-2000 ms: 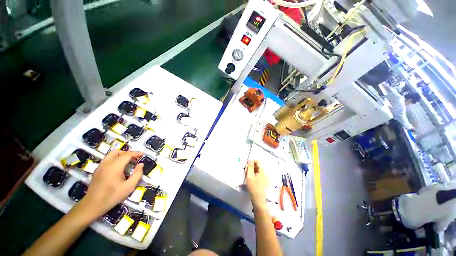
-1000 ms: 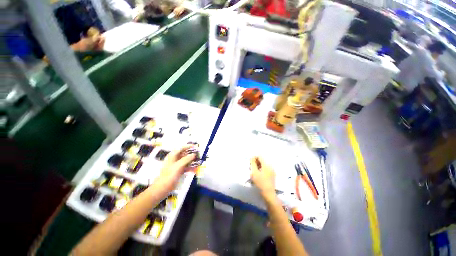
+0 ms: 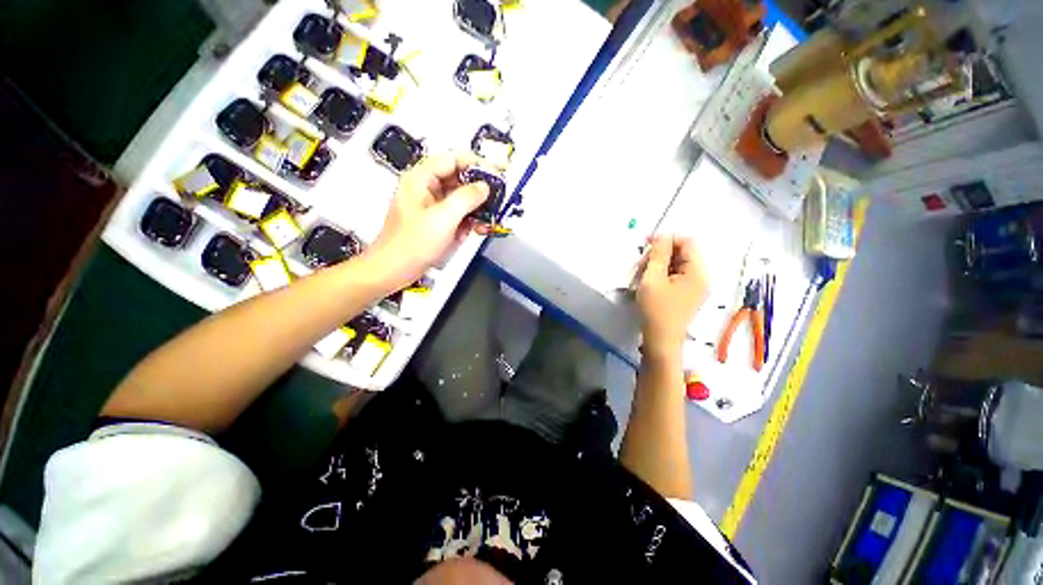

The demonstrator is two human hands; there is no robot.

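My left hand pinches a black watch unit at the right edge of the white blister tray. A small yellow edge shows below the unit. My right hand is over the white press bed, fingers curled with fingertips together. A thin dark line shows by its fingertips; whether it is held is too small to tell. Other black units with silver-white, yellow-edged batteries lie in the tray's rows.
Orange-handled pliers and a thin dark tool lie right of my right hand, near a red button. A brass-coloured cylinder stands over an orange-brown fixture; another fixture sits behind. A pale keyed device is at right.
The view has tilted down and closer, showing my shirt. My left hand is still at the tray's right edge, the unit now clearly between its fingers. My right hand remains over the bed.
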